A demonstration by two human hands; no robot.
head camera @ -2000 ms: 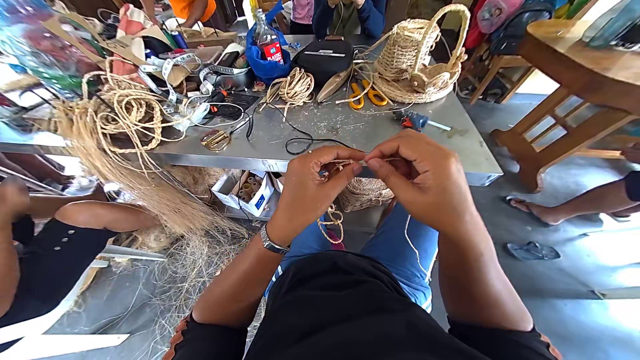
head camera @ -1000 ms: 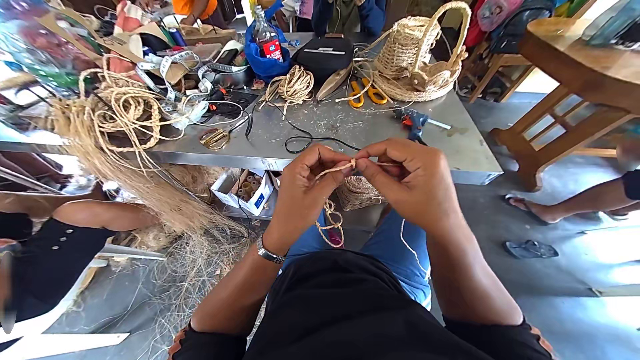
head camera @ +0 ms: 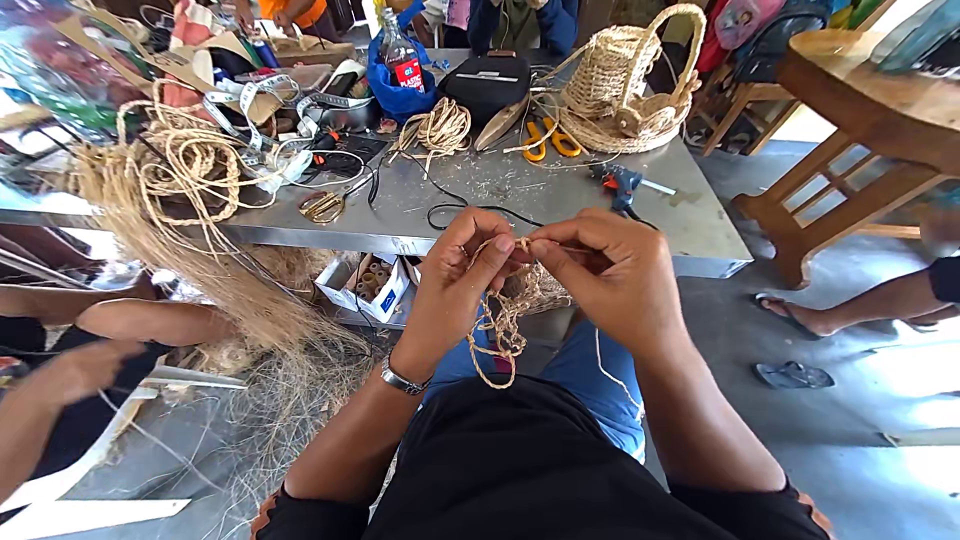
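My left hand [head camera: 469,277] pinches a thin natural-fibre cord between thumb and forefinger, just past the table's near edge. Close beside it on the right, my right hand [head camera: 611,274] grips the same cord, with a small knot or twist between the fingertips. A looped tangle of braided fibre cord [head camera: 499,337] hangs below my left hand, over my lap. A thin pale strand [head camera: 615,379] trails down beneath my right hand. Beyond the hands on the metal table lie orange-handled scissors [head camera: 535,142], a glue gun [head camera: 621,184] and a bundle of cord [head camera: 439,127].
A woven basket [head camera: 611,75] stands at the table's back right. Coiled rope [head camera: 187,165] and loose raw fibre [head camera: 217,255] hang over the left edge. Gold-handled scissors [head camera: 322,206] lie near the front edge. A box of spools [head camera: 367,285] sits below. Other people sit around.
The cord tangle now hangs more fully in view below my left hand. Both hands stay together at the cord, with the fingers shifted slightly.
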